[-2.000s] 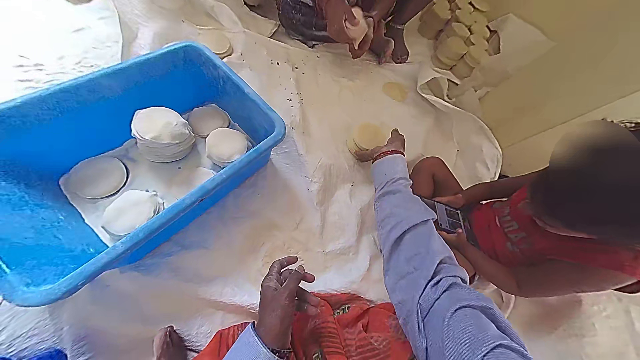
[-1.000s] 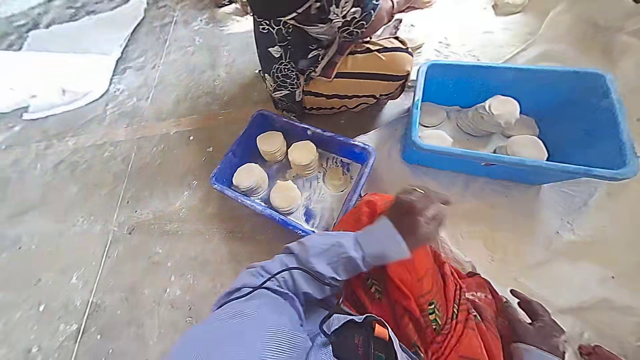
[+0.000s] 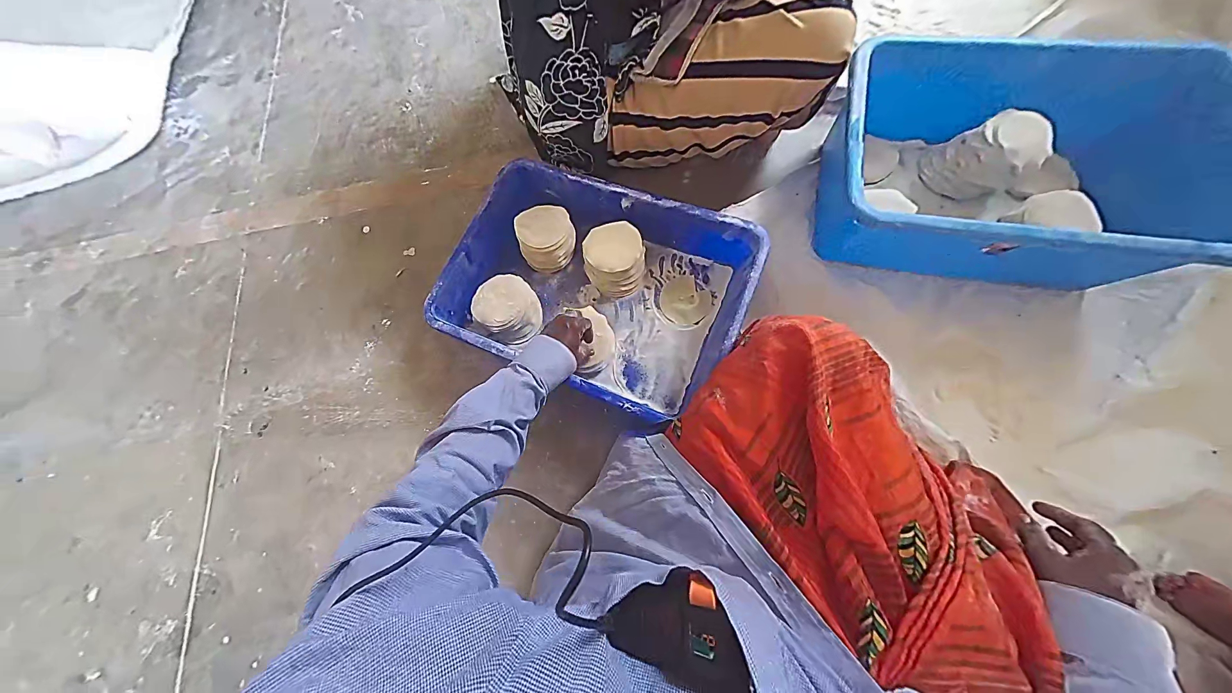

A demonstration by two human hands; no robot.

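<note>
My left hand [image 3: 573, 337] reaches into a dark blue plastic tray [image 3: 741, 231]. Its curled fingers touch a stack of flat round dough discs [image 3: 601, 339] near the tray's front edge; whether they grip a disc cannot be told. Three taller or similar stacks stand behind and left of it: one [image 3: 545, 238] at the back left, one [image 3: 614, 258] at back centre, one [image 3: 506, 308] at the left. A low disc [image 3: 684, 300] lies at the right on the floury tray bottom. My right hand [image 3: 1083, 551], fingers apart and with nothing in it, rests beside the orange cloth [image 3: 818, 433] over my lap.
A larger light blue tub [image 3: 1020, 260] holding pale discs is at upper right, on a floury sheet [image 3: 1136, 404]. Another person's patterned clothing [image 3: 674, 87] borders the dark blue tray's far side. A black cable [image 3: 500, 493] runs across my shirt. White sheeting [image 3: 87, 106] lies at upper left.
My left hand has moved from above the orange cloth, right of the dark blue tray, to a disc stack inside it. The view has swung away from the seated person with a phone.
</note>
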